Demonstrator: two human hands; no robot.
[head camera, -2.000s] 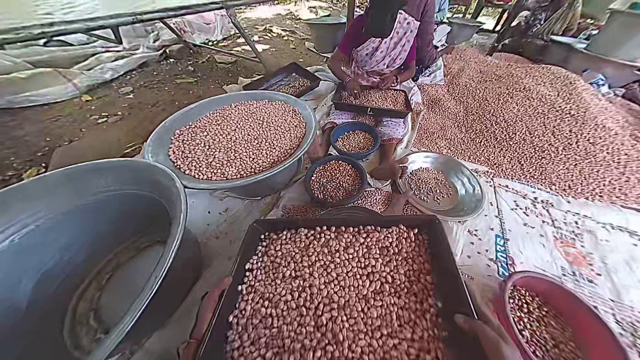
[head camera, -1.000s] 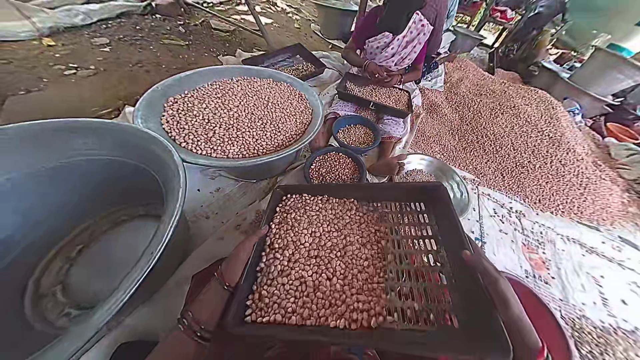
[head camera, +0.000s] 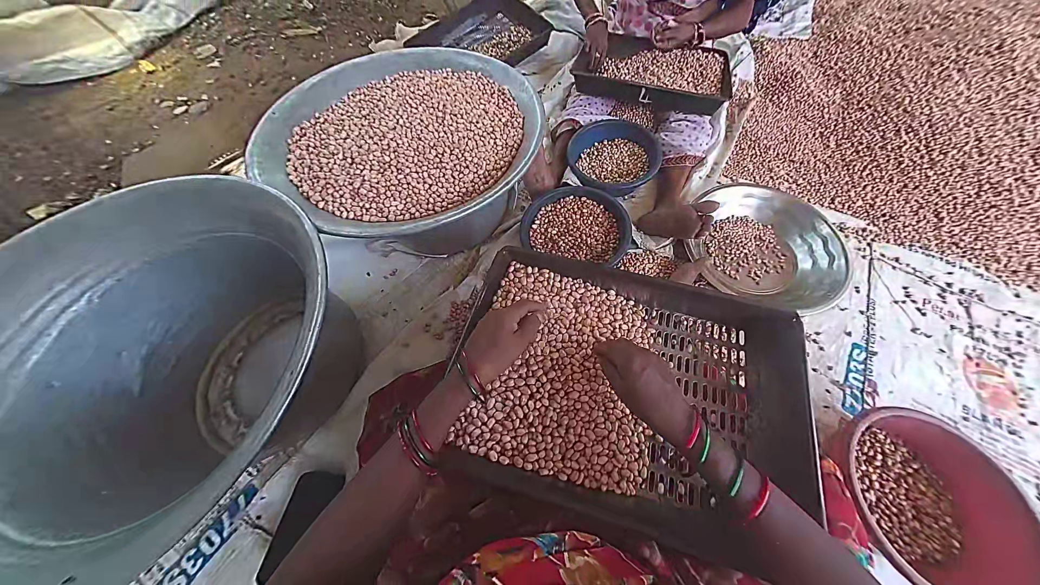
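A dark slotted tray (head camera: 772, 406) rests on my lap, its left and middle part covered with light brown nuts or seeds (head camera: 561, 422). Over the upper left of the nuts is my left hand (head camera: 508, 337), fingers curled; whether nuts are in it cannot be made out. My right hand (head camera: 642, 374) lies on the nuts near their right side, its fingertips partly hidden. Bare slots show to the right of the nuts. Just beyond the tray's far rim stands a small blue bowl (head camera: 575, 226) of darker nuts.
At left stand a large deep metal tub (head camera: 268, 390) and a wide metal basin (head camera: 268, 154) heaped with nuts. A steel plate (head camera: 821, 252) and a red bowl (head camera: 975, 504) hold more. Opposite, a person's hands (head camera: 686, 31) work over another tray (head camera: 650, 99). A large nut heap (head camera: 902, 122) spreads at right.
Both hands have left the tray's sides, where they held it a second ago, and are now over the nuts. Two seconds ago nuts covered the tray; a second ago slots showed at its right.
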